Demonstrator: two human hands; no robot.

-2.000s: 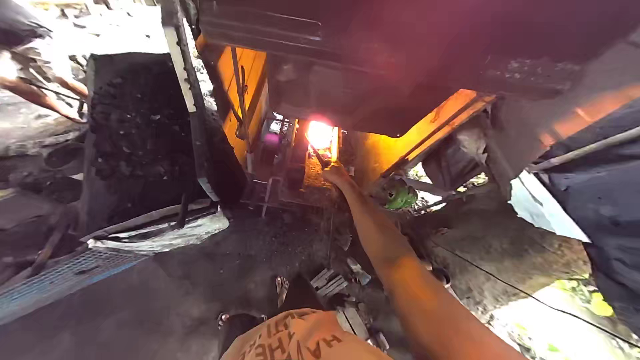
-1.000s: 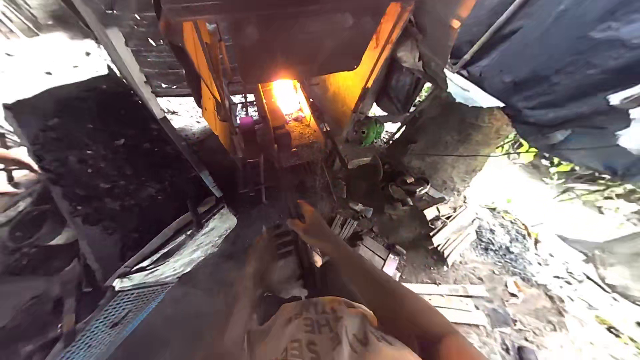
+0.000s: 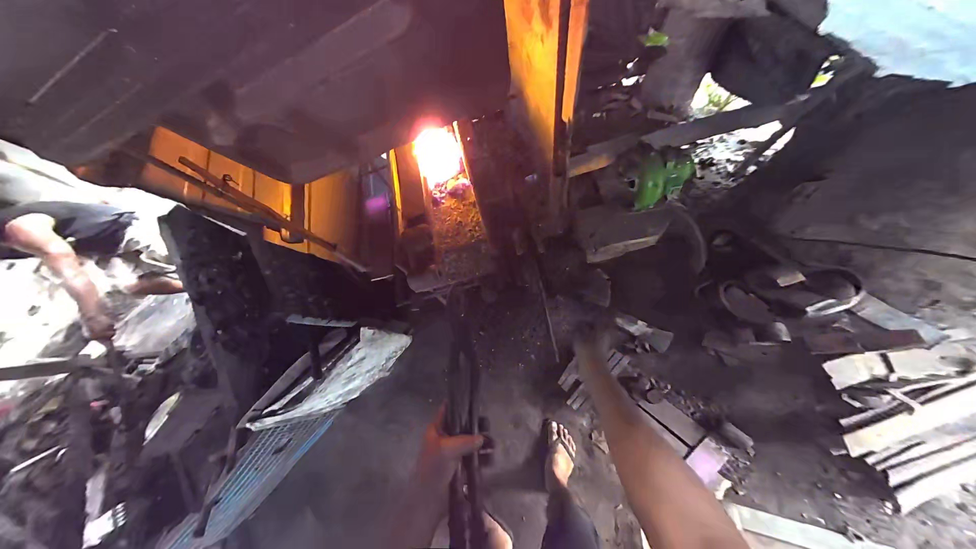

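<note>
My left hand (image 3: 450, 450) is closed around long dark metal rods or tong handles (image 3: 463, 381), which run from near my body toward the front of a glowing forge (image 3: 438, 156). The hot coals lie in a narrow trough (image 3: 460, 244) under a dark hood. My right hand (image 3: 591, 335) is low at the right of the trough, blurred against dark ground beside small wood pieces (image 3: 591, 377). Whether it holds anything cannot be made out. A thin rod (image 3: 547, 309) stands between it and the trough.
At the left a person (image 3: 76, 267) bends down beyond a dark panel (image 3: 229, 305). A blue mesh (image 3: 267, 465) and a crumpled sheet (image 3: 343, 374) lie nearer. A green machine (image 3: 662, 179) sits right of the forge. Wooden slats (image 3: 915, 435) are stacked at the right; my bare foot (image 3: 560, 454) is below.
My right hand was at the forge mouth two seconds ago, then near my body, and is now out to the right. My left hand now plainly grips the long dark metal. The view has shifted.
</note>
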